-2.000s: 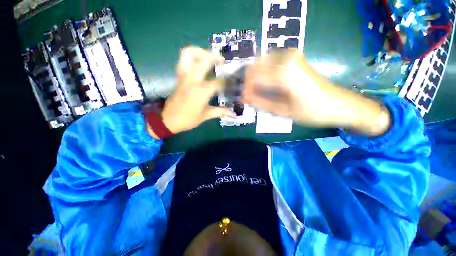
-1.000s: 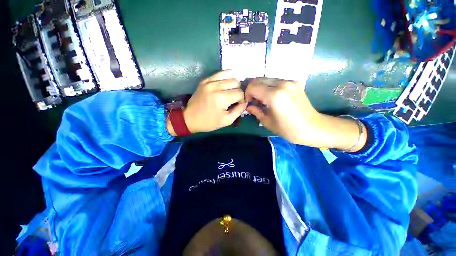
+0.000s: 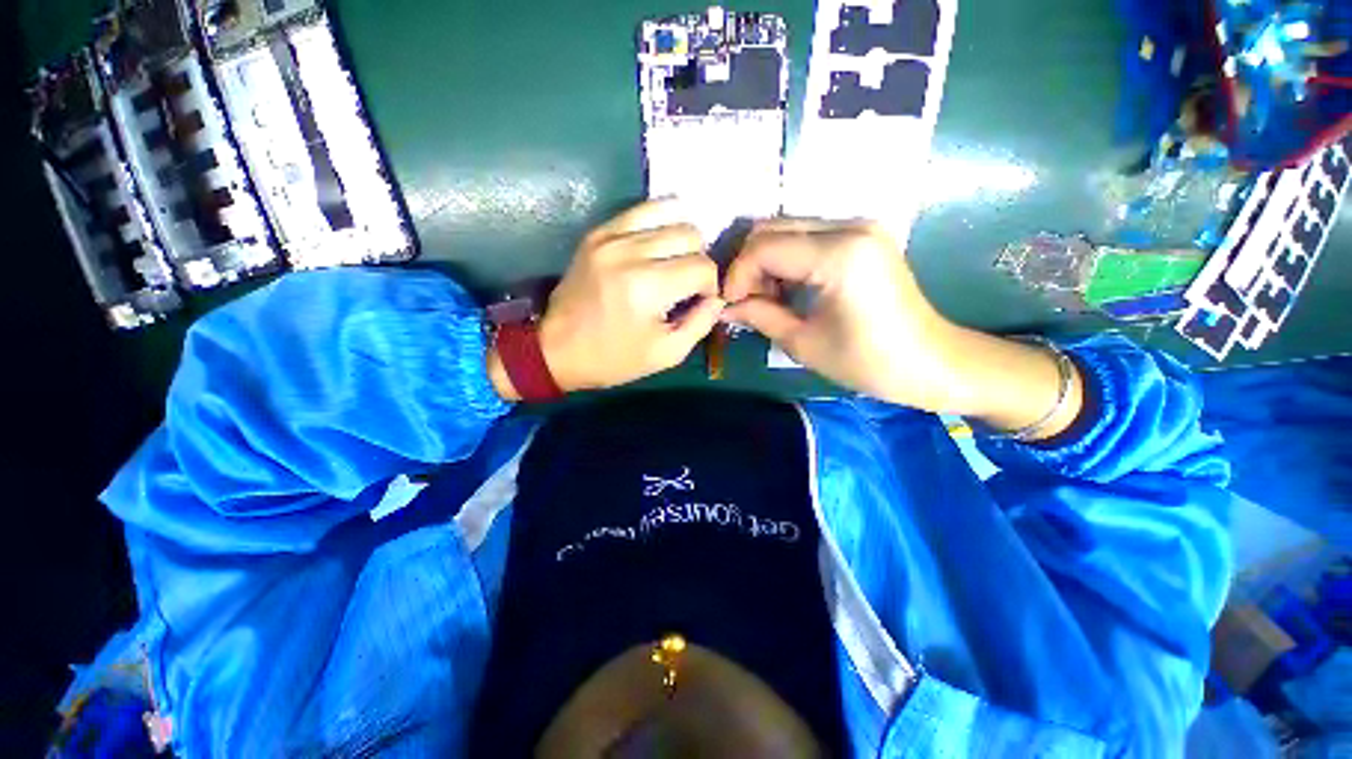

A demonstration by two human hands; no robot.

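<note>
A phone mid-frame (image 3: 715, 160) lies upright in front of me, its board and a black sticker (image 3: 727, 85) at the far end. My left hand (image 3: 635, 304) and my right hand (image 3: 842, 304) meet at its near end, fingertips together. The fingers cover that end, and anything pinched between them is too small to tell. A small orange-brown flex cable (image 3: 718, 353) shows just below the fingertips. A white sticker liner sheet (image 3: 867, 156) with black shapes at its far part lies right of the frame, partly under my right hand.
Several phone frames (image 3: 309, 141) stand side by side at left. At right are a red-rimmed scrap container (image 3: 1278, 67) with film bits, a green card (image 3: 1142, 276) and spare sticker sheets (image 3: 1278, 245). The dark green mat (image 3: 489, 89) lies beneath.
Two seconds ago my hands were blurred and apart over the frame's middle. Now they meet at its near end. Since one second ago they have barely moved, and the orange-brown flex cable shows more clearly.
</note>
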